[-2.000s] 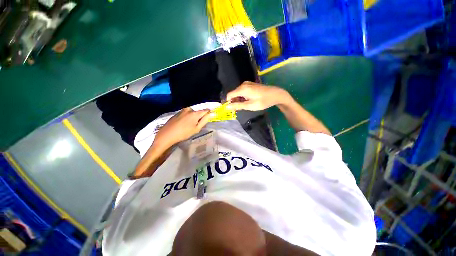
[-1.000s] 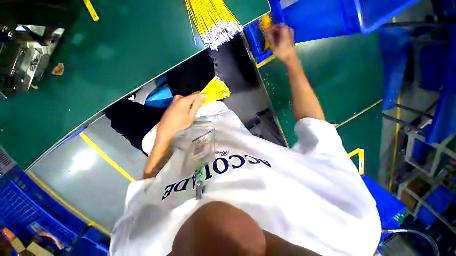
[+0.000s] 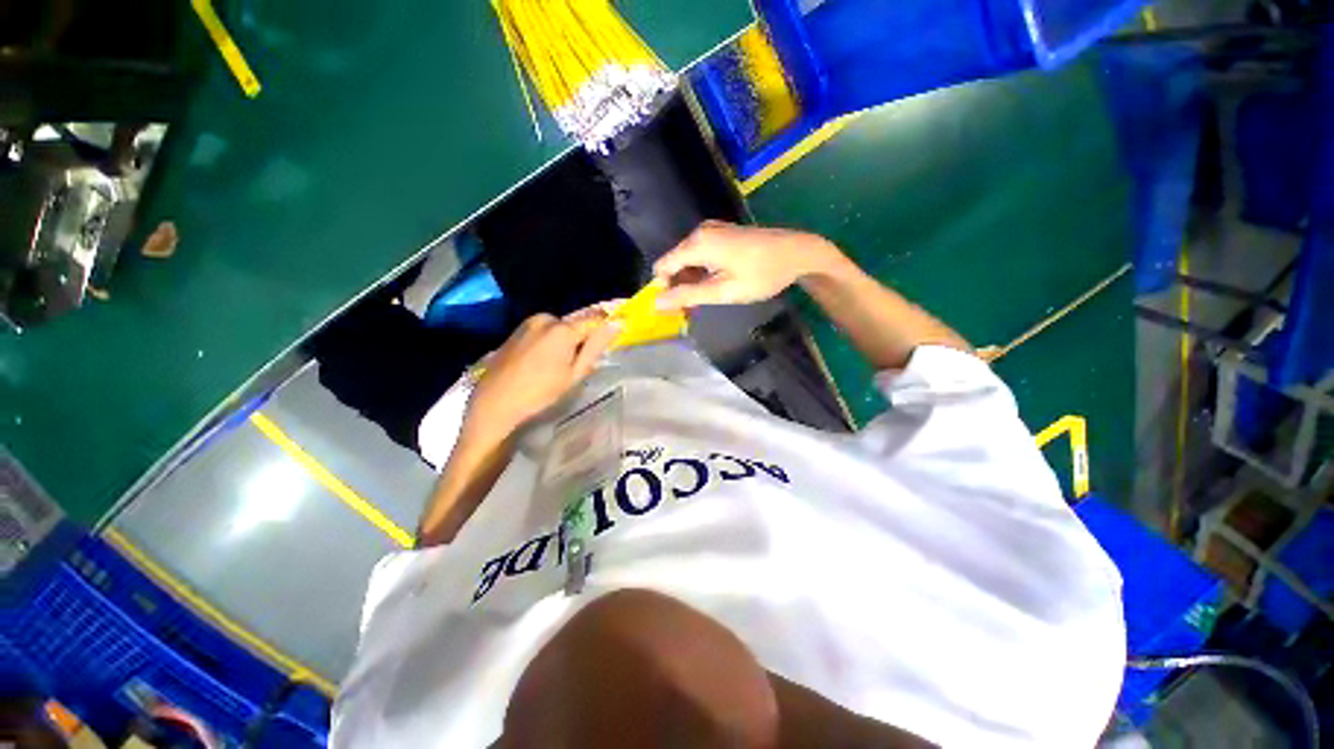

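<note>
A short, fanned bunch of yellow wires [image 3: 648, 318] is held low in front of the white shirt, over the lap. My left hand [image 3: 544, 366] is closed on its left end. My right hand [image 3: 743, 266] comes from the right, with thumb and fingertips pinched at the bunch's upper right edge. Single wires between the fingertips are too small to make out. A larger sheaf of yellow wires [image 3: 571, 59] with whitish tips lies on the green bench [image 3: 337, 161], its tips near the front edge.
A silver metal machine part [image 3: 81, 220] stands at the bench's left. A blue bin [image 3: 746, 151] with yellow contents is right of the sheaf, beside a larger blue bin [image 3: 922, 59]. Blue crates [image 3: 132, 622] stand at lower left. A metal rack [image 3: 1258, 439] is at far right.
My right hand went out to the blue bin with yellow contents and is now back at the bunch. My left hand has kept hold of the bunch. The view has shifted slightly.
</note>
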